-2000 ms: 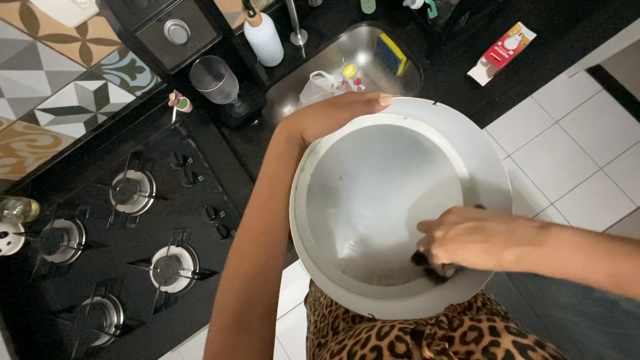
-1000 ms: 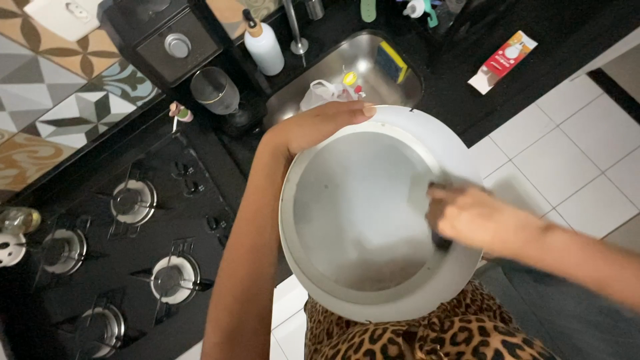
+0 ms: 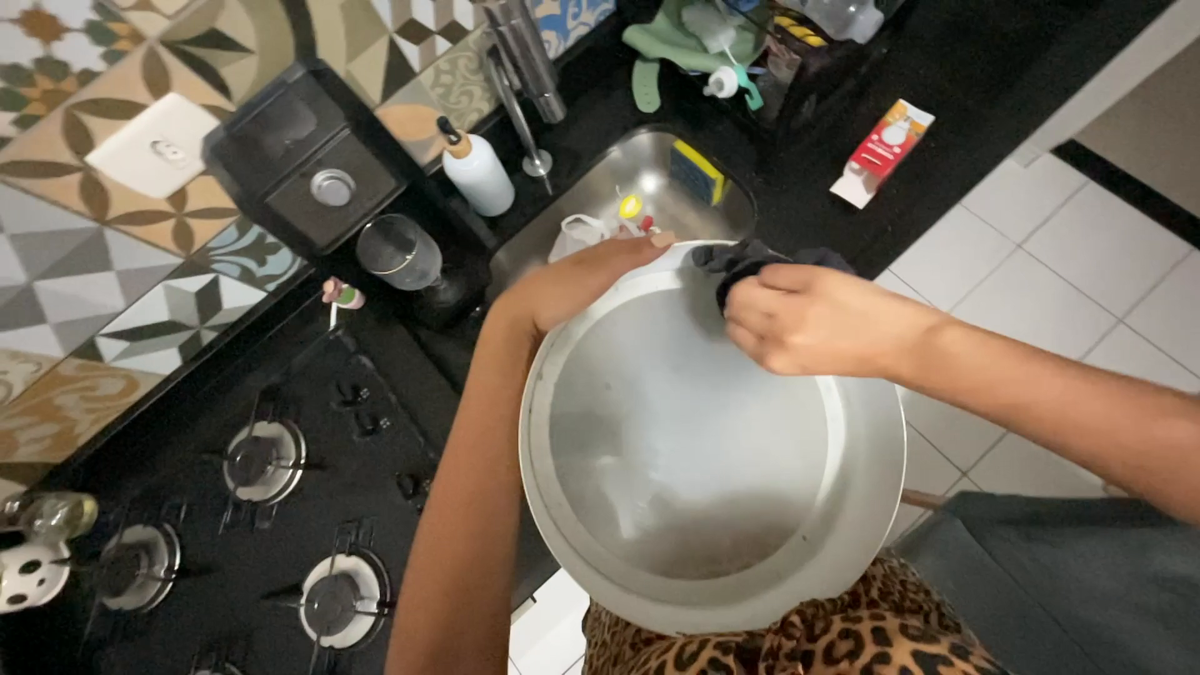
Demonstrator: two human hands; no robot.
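Note:
A large, round, pale metal pot or bowl with a wide rim is tilted toward me, its inside facing up. My left hand grips its far rim, with the forearm running along the pot's left side. In my right hand is a bunched dark cloth, pressed on the upper right part of the rim. The near edge of the pot is against leopard-print clothing.
A black gas cooktop lies at the left. Beyond the pot are a steel sink with a sponge, a white pump bottle, a faucet, a black coffee machine and a small red-and-white carton.
My right hand has moved with the dark cloth from the right inner side of the pot up to its far right rim. My left hand still holds the rim.

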